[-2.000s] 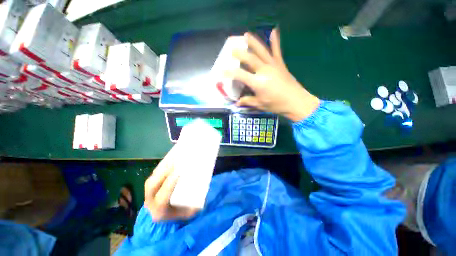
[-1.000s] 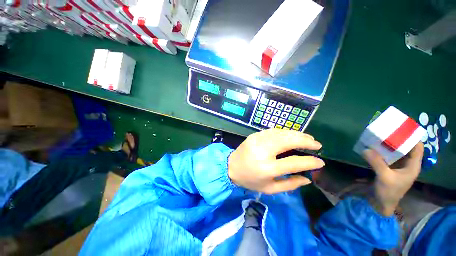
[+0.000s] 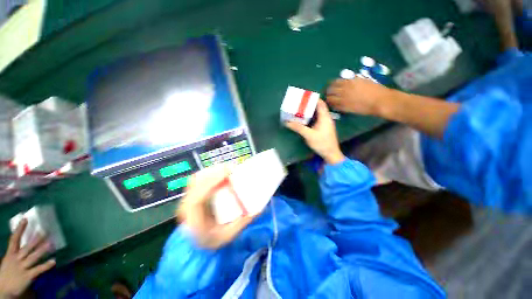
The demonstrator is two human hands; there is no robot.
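Note:
My left hand [image 3: 205,211] is closed around a white carton with a red band [image 3: 252,185], held in front of the scale's front edge and partly covering its keypad. My right hand [image 3: 322,133] holds another white carton with a red band [image 3: 300,105] over the green bench, right of the scale. The digital scale [image 3: 160,108] has a bare silver pan and lit green displays. The view is somewhat blurred.
Another person's hand [image 3: 357,96] reaches to the round discs [image 3: 367,61]. White cartons [image 3: 420,49] lie at the right, and rows of cartons [image 3: 52,137] stand at the left. Another hand [image 3: 23,263] touches cartons at lower left. A metal post [image 3: 307,13] stands behind.
The carton on the pan is gone from it, and my left hand, empty before, now holds a carton. My right hand still holds its carton. Two other people's hands have come into view.

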